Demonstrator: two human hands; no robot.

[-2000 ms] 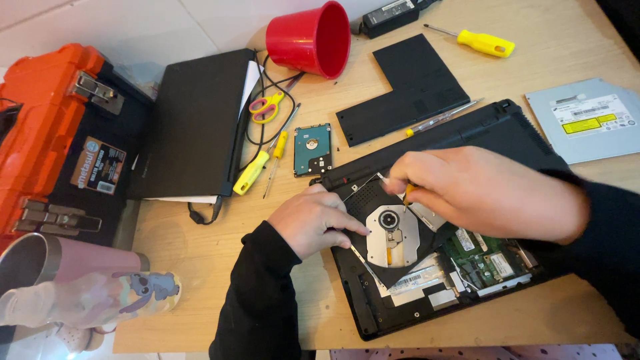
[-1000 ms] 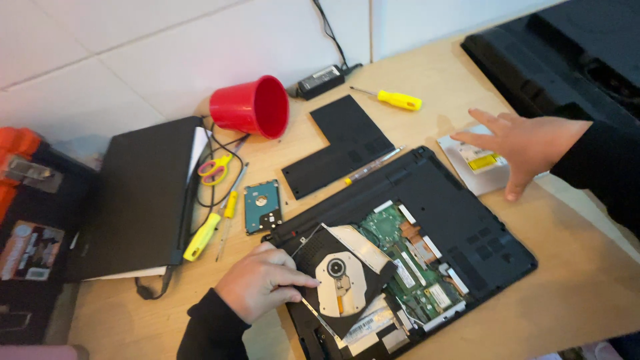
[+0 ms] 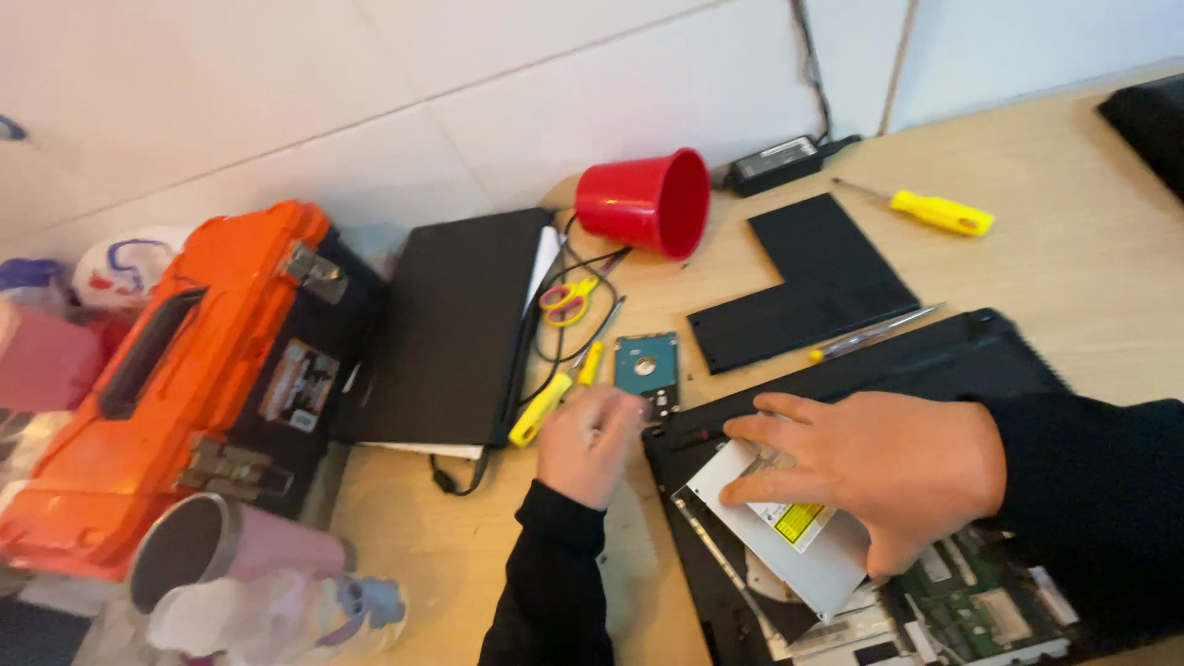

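Observation:
My right hand (image 3: pixel 860 467) grips a silver metal cover with a label (image 3: pixel 805 546) over the optical drive part (image 3: pixel 768 578), which lies on the opened black laptop base (image 3: pixel 888 379). Green circuit boards (image 3: pixel 980 592) show at the base's lower right. My left hand (image 3: pixel 592 444) is curled just left of the laptop, beside the hard drive (image 3: pixel 646 365); its fingers are blurred, and whether it holds something small cannot be told. Yellow-handled screwdrivers (image 3: pixel 541 410) lie by that hand. Behind the laptop are an L-shaped black cover panel (image 3: pixel 814 282) and a clear-handled screwdriver (image 3: pixel 865 335).
A red cup (image 3: pixel 620 199) lies on its side near scissors (image 3: pixel 567 301) and a black cable. A closed black laptop (image 3: pixel 453 324), an orange toolbox (image 3: pixel 213 342) and a pink tumbler (image 3: pixel 277 546) stand left. A power adapter (image 3: pixel 775 165) and yellow screwdriver (image 3: pixel 939 213) lie at the back.
My right hand has brought the silver cover from the table at the right over the drive part. My left hand has left the drive part and moved left toward the hard drive. The view has swung left.

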